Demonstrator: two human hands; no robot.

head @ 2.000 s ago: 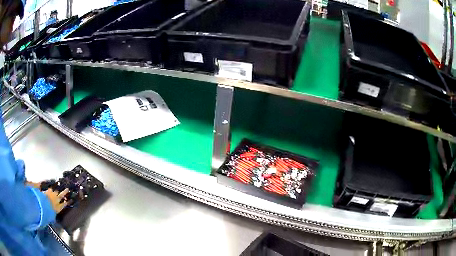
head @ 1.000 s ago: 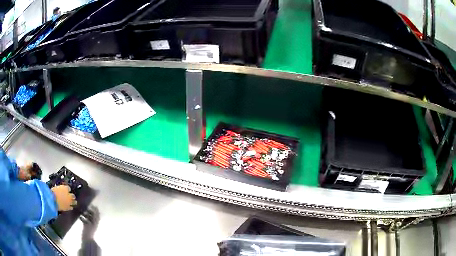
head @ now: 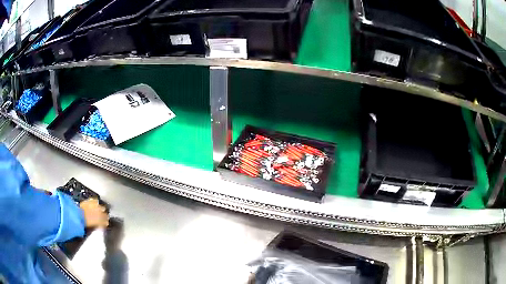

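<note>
A black shallow tray [head: 333, 255] stands on the steel bench at the bottom, cut off by the lower edge. A crinkled clear plastic bag [head: 310, 273] lies over its front part. A small blurred tan and dark patch at the bag's left end may be fingertips of my left hand, but I cannot tell. My right hand is not in view. Another black tray on the lower shelf holds short red cable leads [head: 249, 161] in rows, with silvery ring terminals [head: 272, 161] clustered among them.
A coworker's blue sleeve [head: 39, 211] and hand [head: 94, 213] are at a tray of dark parts on the left. A white printed sheet [head: 133, 113] partly covers blue parts [head: 95, 126]. Deep black bins [head: 416, 150] stand on the green shelves. A chain-like track [head: 166, 180] edges the bench.
The tray and bag at the bottom show further up. The bag appeared over the tray after the oldest frame. The coworker's near hand has moved right. The view has shifted.
</note>
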